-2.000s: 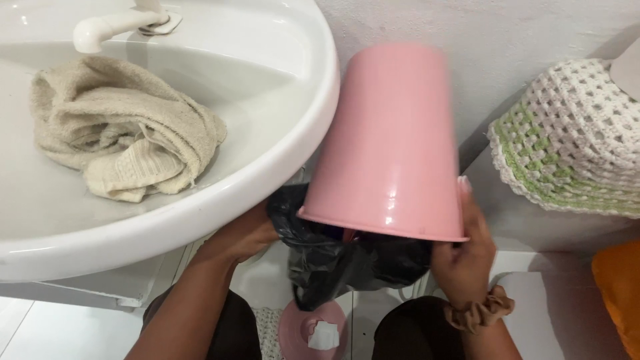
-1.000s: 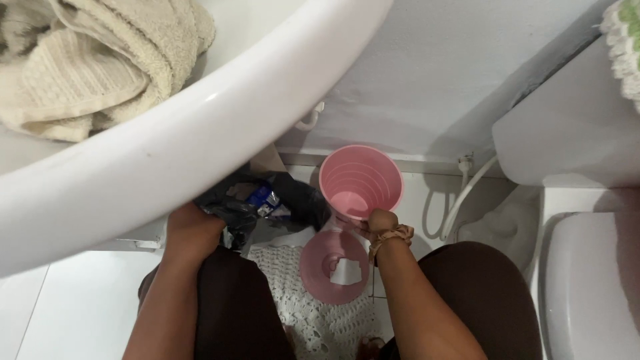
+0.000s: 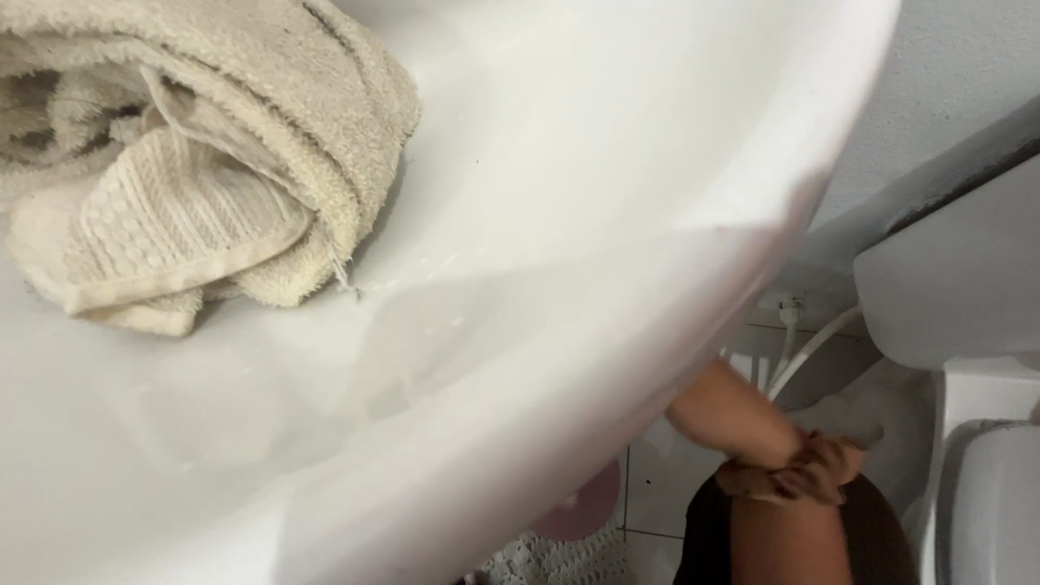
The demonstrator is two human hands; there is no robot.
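Note:
My right hand [image 3: 703, 406] reaches under the rim of the white sink [image 3: 650, 349]; only its back near the wrist shows, with a brown scrunchie [image 3: 792, 475] around the wrist. The fingers are hidden by the basin, so what they touch cannot be seen. My left hand is out of view. A beige towel [image 3: 325, 106] lies bunched in the sink. Below the rim, part of a round pink plastic piece [image 3: 581, 504] shows on the floor beside a white crocheted mat [image 3: 561, 556]. The pink bin and the black bag are not visible.
The toilet [image 3: 995, 504] stands at the right with its tank [image 3: 959, 268] against the wall. A white water hose [image 3: 812, 349] runs from a wall valve [image 3: 790, 309] behind my right arm. The sink's broad rim covers much of the floor below.
My right hand has gone from the pink bin's rim to under the sink. My left hand, the black bag and the bin have passed out of sight. The view has moved closer over the sink.

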